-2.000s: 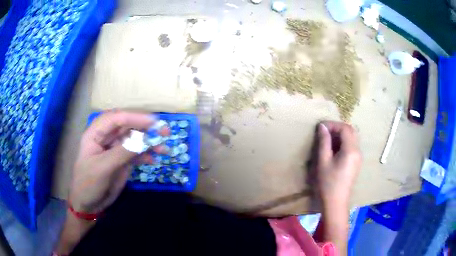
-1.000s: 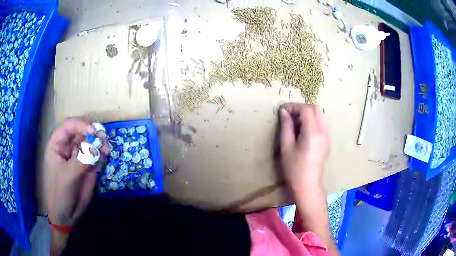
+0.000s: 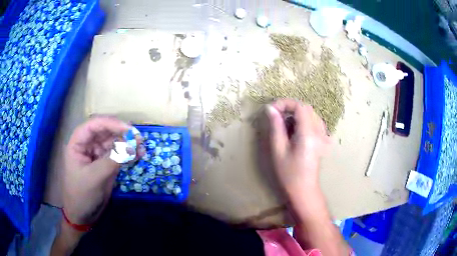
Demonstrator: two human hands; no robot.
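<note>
My left hand (image 3: pixel 97 150), bare, holds a small blue-and-white moulded piece (image 3: pixel 132 134) between its fingertips, with a crumpled white scrap (image 3: pixel 122 152) beside it. The hand is over the left side of a shallow blue tray (image 3: pixel 186 165) full of similar pieces. My right hand (image 3: pixel 295 135), bare and slightly blurred, is at the lower edge of the gold pin pile (image 3: pixel 320 82). Its thumb and index finger are close together; whether a pin is between them cannot be seen.
A deep blue bin (image 3: pixel 60 85) of pieces stands left, another (image 3: pixel 432 135) right. A round white disc (image 3: pixel 191 46) lies by the stained cardboard pad (image 3: pixel 135 80). A white nozzled bottle (image 3: pixel 386 75), dark phone (image 3: pixel 404 100) and slim pale rod (image 3: pixel 377 145) lie right.
The camera view has shifted. My right hand has moved left along the lower edge of the pin pile. My left hand still holds the piece and white scrap over the tray.
</note>
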